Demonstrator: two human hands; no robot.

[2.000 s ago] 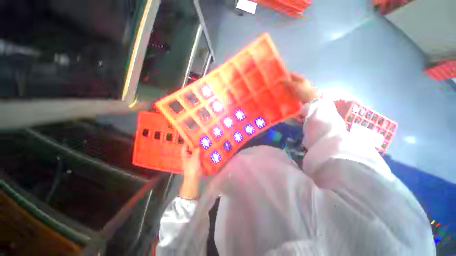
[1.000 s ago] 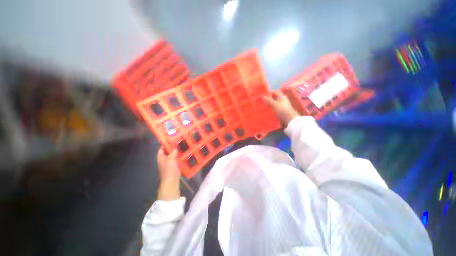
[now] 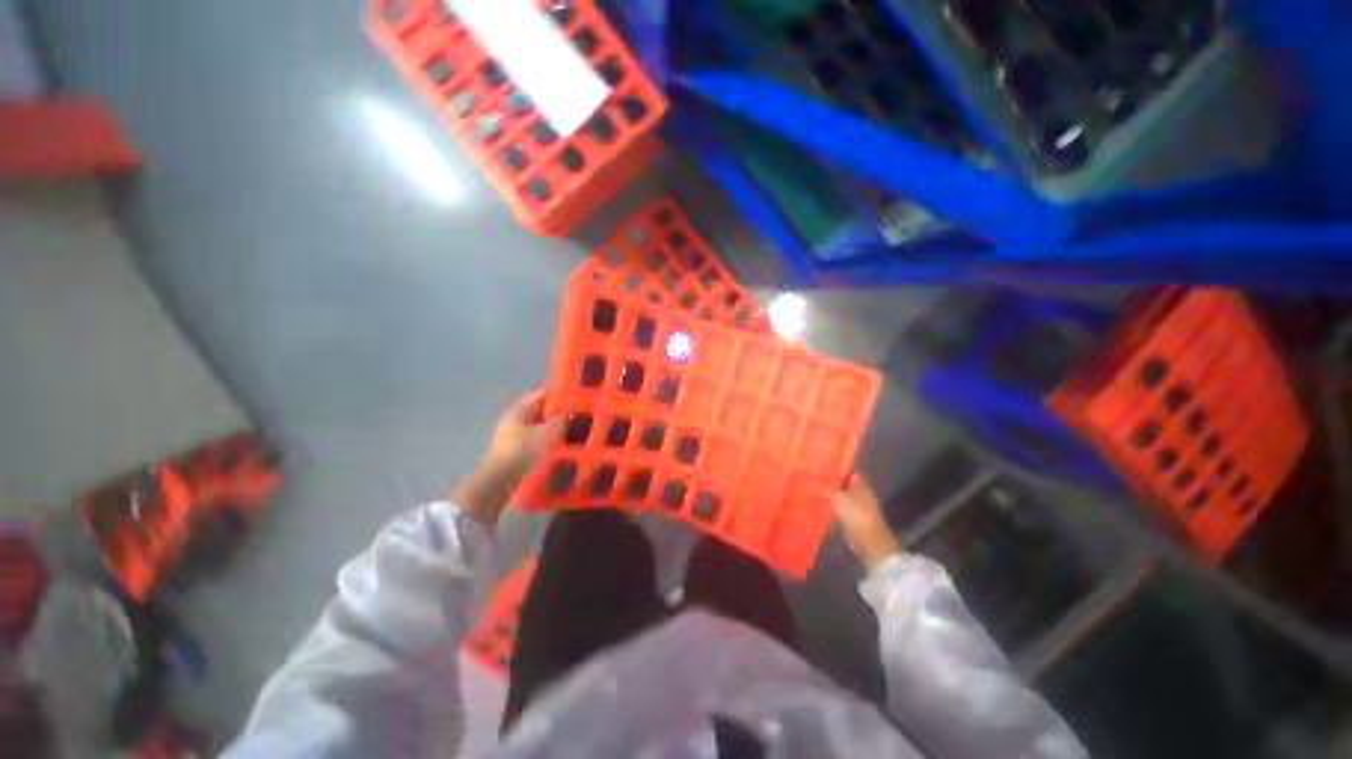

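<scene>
An orange compartment tray [image 3: 756, 438] is held in front of me by both hands, slightly tilted. Dark square watch heads [image 3: 615, 432] lie in the pockets of its left part; one watch head [image 3: 679, 346] in the upper row is lit white-blue. The pockets on its right part hold no watches. My left hand [image 3: 519, 452] grips the tray's left edge. My right hand [image 3: 863, 519] grips its lower right edge. The fingers under the tray are hidden.
A stack of filled orange trays [image 3: 593, 163] with a white sheet [image 3: 534, 60] stands on the floor ahead. Another orange tray [image 3: 667, 260] lies beyond mine. A blue rack [image 3: 949, 223] is at upper right. An orange tray stack [image 3: 1201, 423] stands at right. A pale surface [image 3: 104, 312] is at left.
The view has swung round, bringing the blue rack to the upper right and the white-sheeted tray stack to the upper left. Both hands still hold the tray, now lower and tilted the other way.
</scene>
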